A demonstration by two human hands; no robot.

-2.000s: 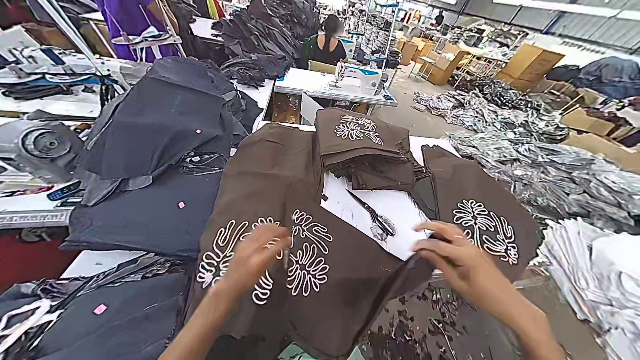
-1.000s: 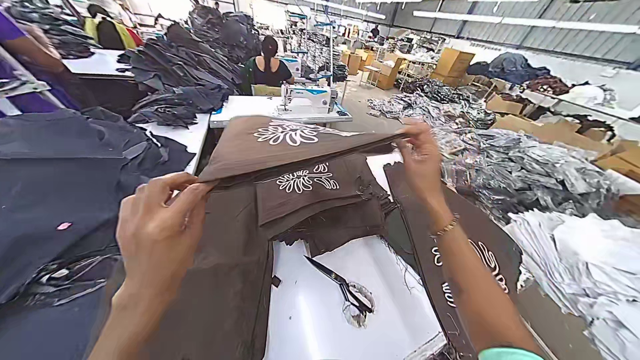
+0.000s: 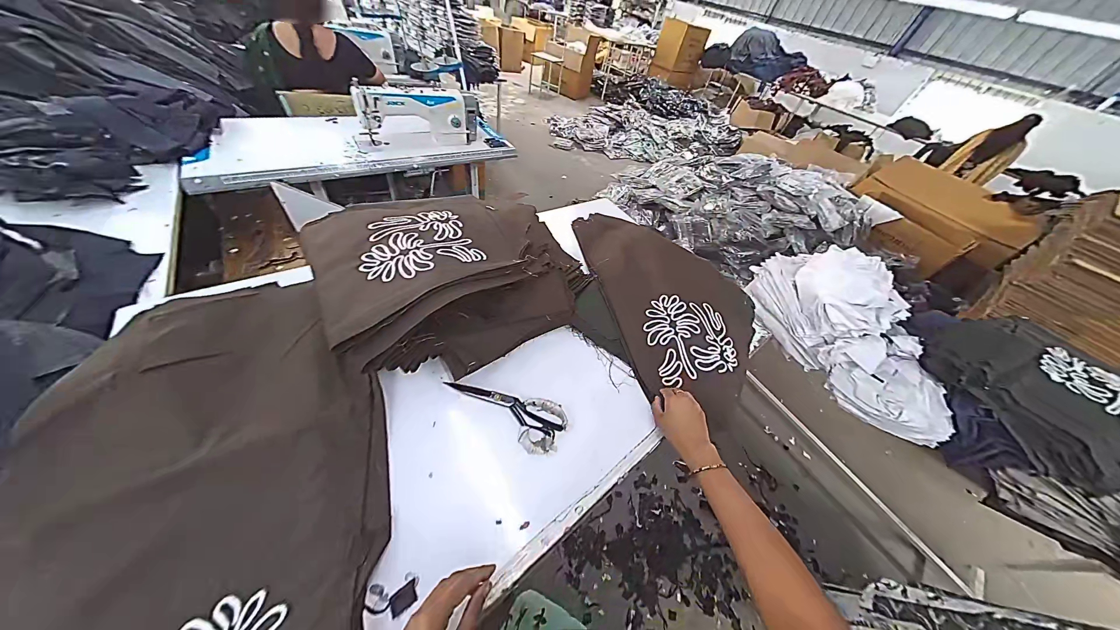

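Observation:
My right hand (image 3: 685, 427) grips the near edge of a brown fabric panel (image 3: 626, 262) with white floral embroidery, which hangs over the right side of the white tabletop (image 3: 472, 490). Low in the view, my left hand (image 3: 455, 598) is at the table's near edge with its fingers partly bent; no cloth shows in it. Between the fabrics lies a pair of scissors (image 3: 516, 409) with wrapped handles. A folded stack of brown embroidered panels (image 3: 420, 262) sits at the far side of the table. A large brown fabric pile (image 3: 201, 420) covers the left side.
Beyond the table stand a sewing machine (image 3: 420, 114) and a seated person (image 3: 311, 52). Dark cloth heaps (image 3: 87, 96) are at the far left. To the right are plastic-wrapped bundles (image 3: 744, 206), white cloth (image 3: 840, 306), cardboard boxes (image 3: 958, 210) and dark embroidered pieces (image 3: 1024, 385).
Both hands held up a brown embroidered panel one second ago. My left hand has since come down to the table's near edge, and my right hand has moved down to the right-hand panel.

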